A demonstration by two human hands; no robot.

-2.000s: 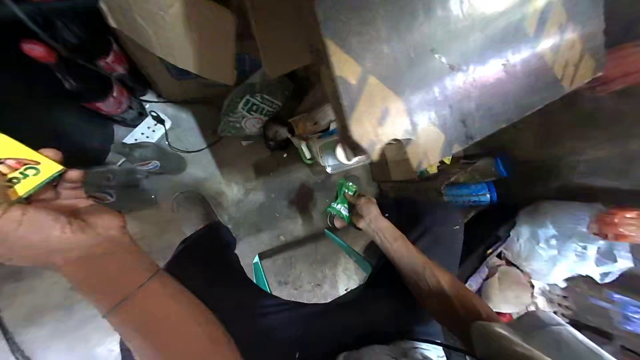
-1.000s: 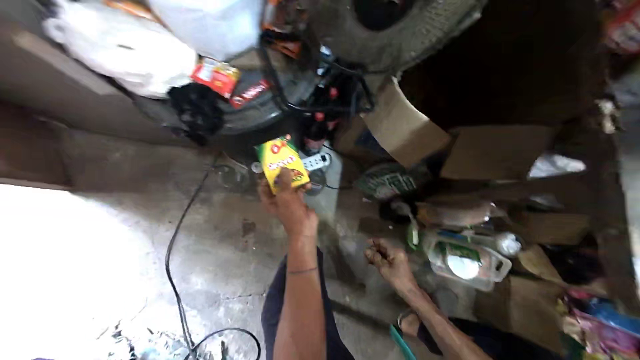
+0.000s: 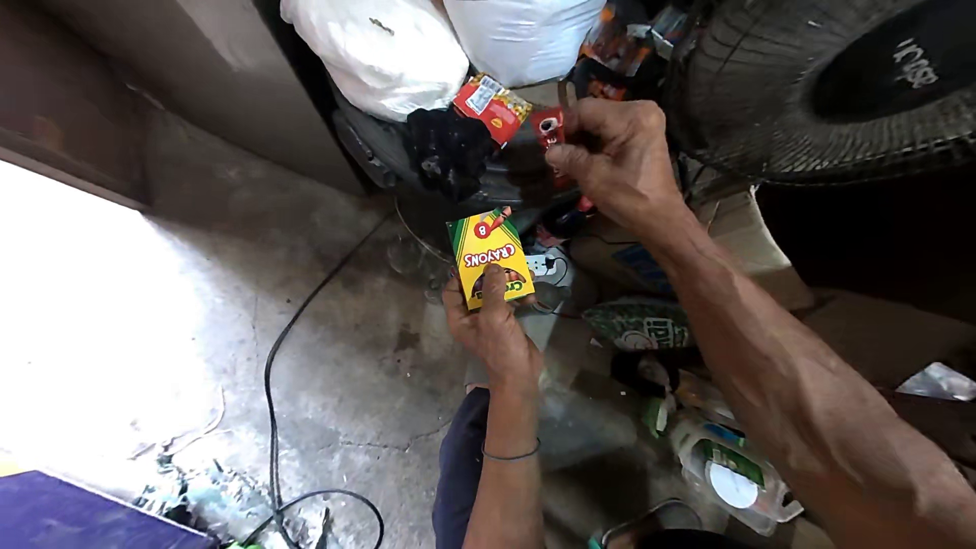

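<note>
A yellow and green crayon box [image 3: 499,252] is held in my left hand [image 3: 496,328], thumb across its front, over the floor. Up and to the right, my right hand [image 3: 618,152] pinches a small red packet [image 3: 549,130] between thumb and fingers, above a dark surface. Just left of that packet lie a red and yellow packet [image 3: 492,107] and a crumpled black plastic bag [image 3: 450,149]. Two white plastic bags [image 3: 381,53] stand behind them.
A large fan [image 3: 823,91] is at the upper right, with an open cardboard box [image 3: 751,236] below. A white power strip [image 3: 540,265] lies past the crayon box. Black cable [image 3: 271,374] runs along the floor. A clear plastic container [image 3: 732,473] sits at lower right.
My right hand has left the green packet it held two seconds ago, was closed low over the floor one second ago, and now grips the red packet. The view has swung a lot.
</note>
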